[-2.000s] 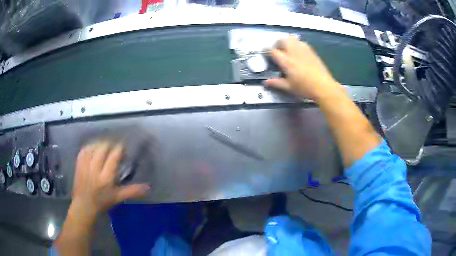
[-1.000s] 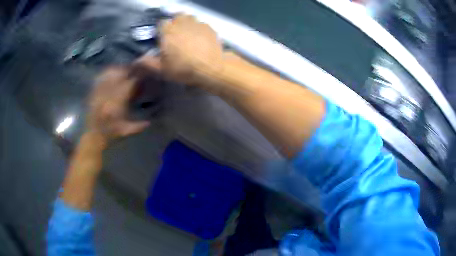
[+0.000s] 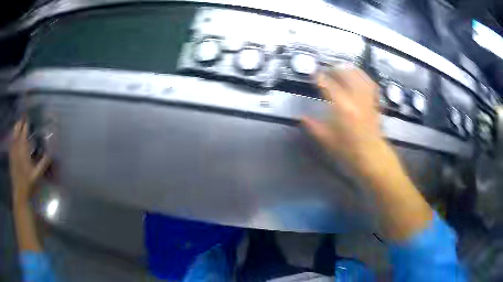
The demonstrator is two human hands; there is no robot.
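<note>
Silver fixture plates, the nearest a plate (image 3: pixel 237 30) with white round parts such as this round part (image 3: pixel 249 59), lie on the green belt (image 3: pixel 110 41). My right hand (image 3: pixel 353 107) is blurred, over the near rail. Its fingertips are close to a round part (image 3: pixel 303 62); whether they touch is unclear. Its thumb is spread from the fingers, and no held part shows. My left hand (image 3: pixel 25 165) is small and blurred at the far left, beside a dark object (image 3: pixel 39 144) at the end of the side work plate; its grip cannot be told.
The silver-grey side work plate (image 3: pixel 182 148) runs along the near rail (image 3: pixel 215 102). A blue stool (image 3: pixel 185 248) stands below its front edge. More plates with round parts (image 3: pixel 395 93) lie along the belt to the right. Dark machine parts stand at the upper right.
My right hand has moved from beside my left hand back over the belt rail, away from it. The view has swung, and several round parts on plates now show on the belt.
</note>
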